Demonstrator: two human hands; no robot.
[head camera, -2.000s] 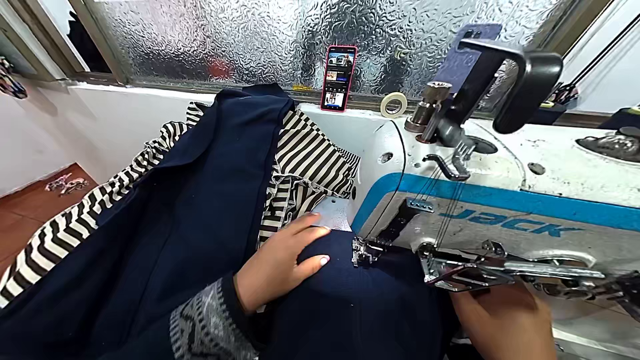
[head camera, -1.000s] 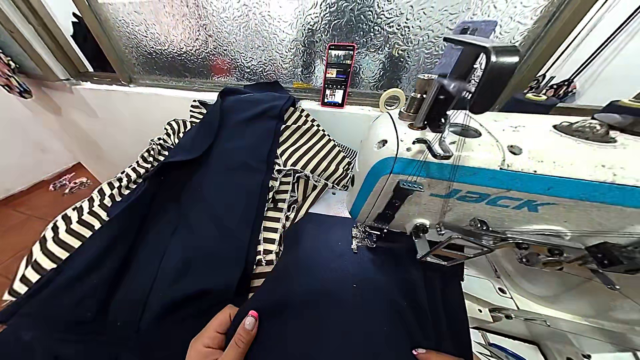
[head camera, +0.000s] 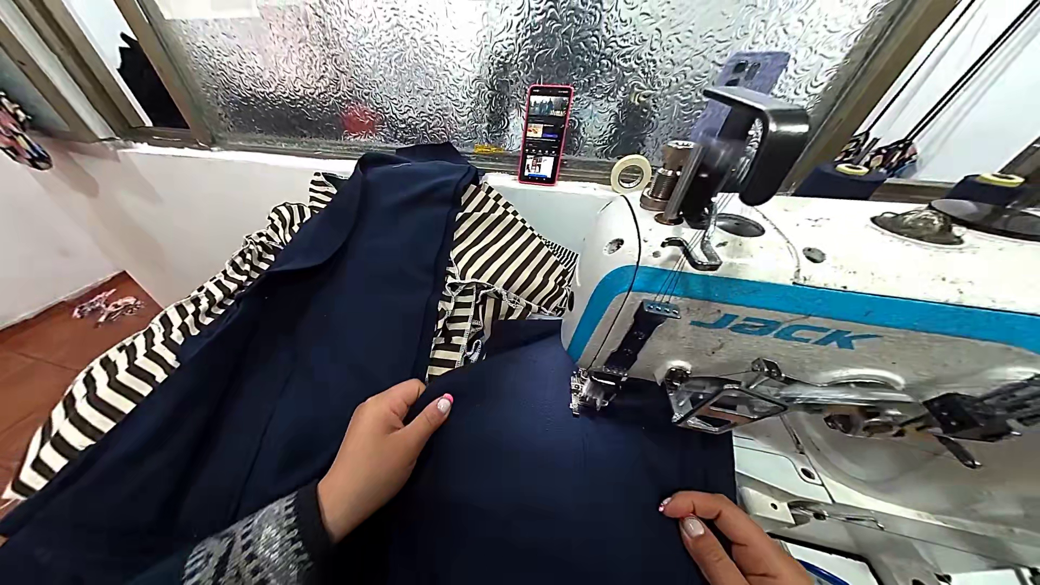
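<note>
My left hand (head camera: 380, 455) pinches the left edge of a navy fabric panel (head camera: 520, 487) between thumb and fingers. At the panel's right side, my right hand (head camera: 731, 532) has thumb and fingertips closed on the cloth. The panel lies beneath the presser foot (head camera: 591, 392) of a white and blue Jack sewing machine (head camera: 812, 292). Left of it, a navy garment (head camera: 382, 244) lies over black-and-cream striped fabric (head camera: 512, 248). The needle tip is too small to make out.
A phone in a red case (head camera: 544, 134) leans at the window, beside a roll of tape (head camera: 630, 174). Another phone (head camera: 743, 85) is behind the machine's black bracket (head camera: 760, 134). Thread cones (head camera: 841, 180) stand at the right. Fabric scraps (head camera: 108, 306) lie on the tiled floor.
From one second ago, my left hand has moved up along the panel's left edge. My right hand, barely in view then, now shows at the panel's right side.
</note>
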